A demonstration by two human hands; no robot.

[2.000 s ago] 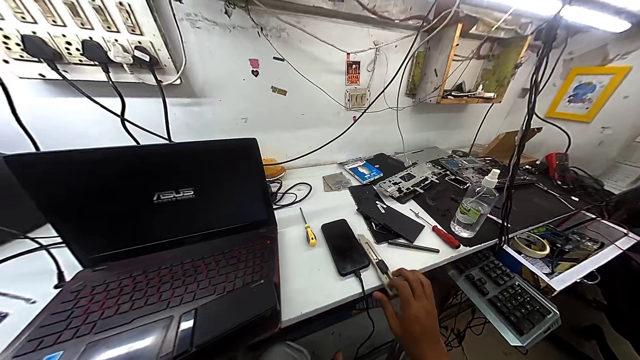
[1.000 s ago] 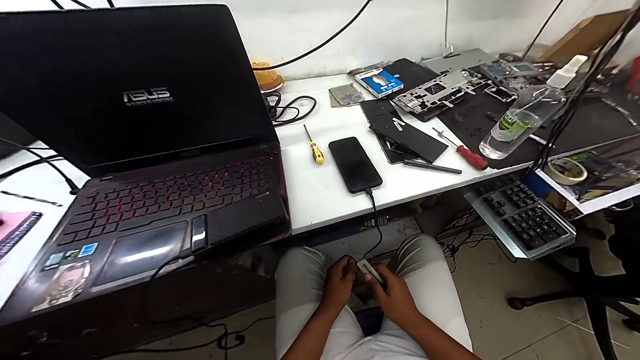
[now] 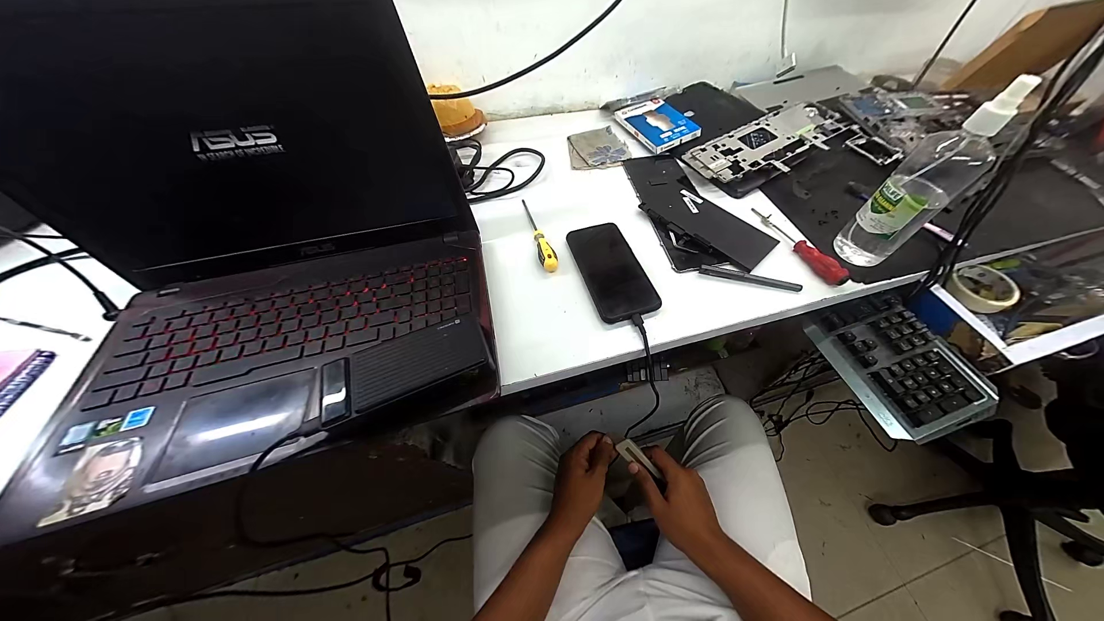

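Over my lap, my right hand [image 3: 677, 500] grips a narrow pale-and-dark hand tool [image 3: 640, 459], slanting between the hands. My left hand [image 3: 585, 474] has its fingers curled close by the tool's upper end; whether they pinch it or the cable is hidden. A black charging cable [image 3: 653, 379] drops from the lower end of a dark-screened smartphone [image 3: 614, 272] and passes near the left fingertips. The phone lies flat on the white table. Left of it is a yellow-handled screwdriver [image 3: 545, 250]; to its right lie a dark slim bar [image 3: 750, 278] and a red-handled screwdriver [image 3: 819, 261].
An open ASUS laptop [image 3: 285, 336] with a lit red keyboard stands at left. Stripped electronics parts [image 3: 759, 142], a blue box [image 3: 657, 125] and a clear spray bottle [image 3: 901, 194] are at back right. A loose keyboard [image 3: 914, 371] sits below the table edge, near a chair base [image 3: 1009, 500].
My right hand was at the pale tool beside the phone; now hand and tool are over my lap, with my left hand beside them. The view has tilted down.
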